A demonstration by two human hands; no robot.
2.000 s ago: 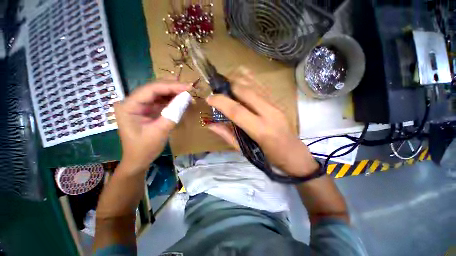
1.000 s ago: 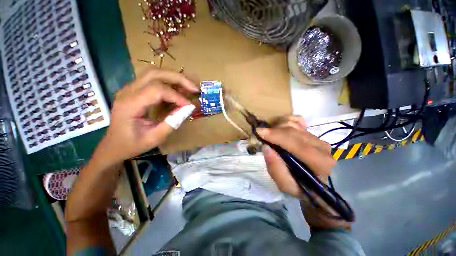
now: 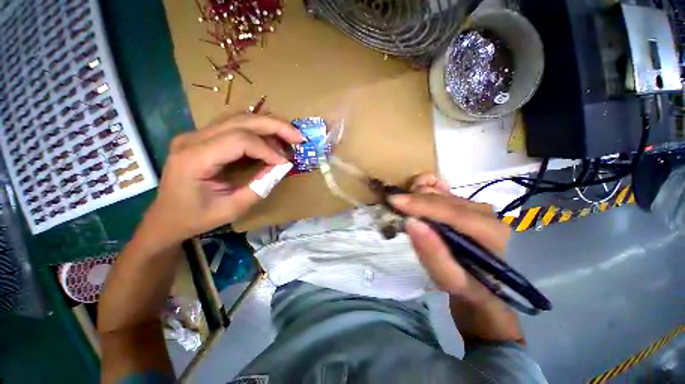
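Observation:
A small blue circuit board (image 3: 310, 141) is above the cardboard, at the fingertips of my left hand (image 3: 214, 169). A white wrap (image 3: 271, 180) is on a left fingertip. A bit of red shows at the board's lower left edge. My right hand (image 3: 451, 229) holds the black soldering iron (image 3: 473, 257) like a pen, its tip pointing left at the board's lower right. A thin pale tube (image 3: 336, 185) runs beside the tip to the board. Faint smoke seems to rise by the board. Whether the tip touches is blurred.
Red leads (image 3: 239, 26) lie in a loose pile at the top of the cardboard (image 3: 360, 97). Coiled metal rings (image 3: 390, 22) and a tub of silver shreds (image 3: 487, 71) stand beyond. A white sheet of small parts (image 3: 64, 112) is left, a dark box with cables (image 3: 574, 82) right.
Two seconds ago my hands were near the red leads, with the iron pointing up. The iron then swung down to the board. Since one second ago, the board and tip have shifted slightly; haze appears.

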